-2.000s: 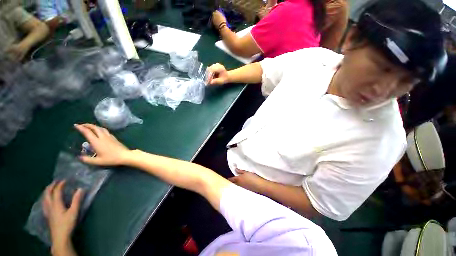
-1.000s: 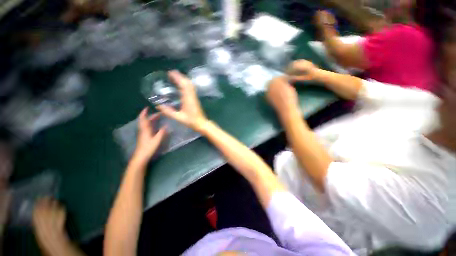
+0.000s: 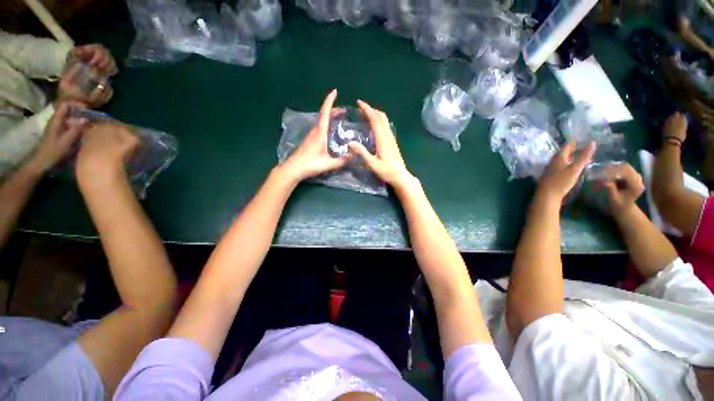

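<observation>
My left hand (image 3: 317, 145) and my right hand (image 3: 382, 149) are in the middle of the head view, one on each side of a clear plastic cup (image 3: 342, 135) with silvery shiny spots in it. Fingers and thumbs of both hands close around the cup from the two sides. A flat cloudy poly bag (image 3: 356, 178) lies on the dark green bench (image 3: 235, 168) under the cup and my hands. Its middle is hidden by them.
Bagged cups (image 3: 448, 111) stand right of my hands and along the back. Glossy bags (image 3: 192, 35) lie back left. A pale lamp or post (image 3: 557, 33) slants beside a white paper sheet (image 3: 593, 88). Other people's hands handle bags at left (image 3: 106, 149) and right (image 3: 565, 168).
The view has swung so my hands are centred. My right hand, earlier reaching out apart from my left, is now beside the cup with it. The cup is now over the flat bag.
</observation>
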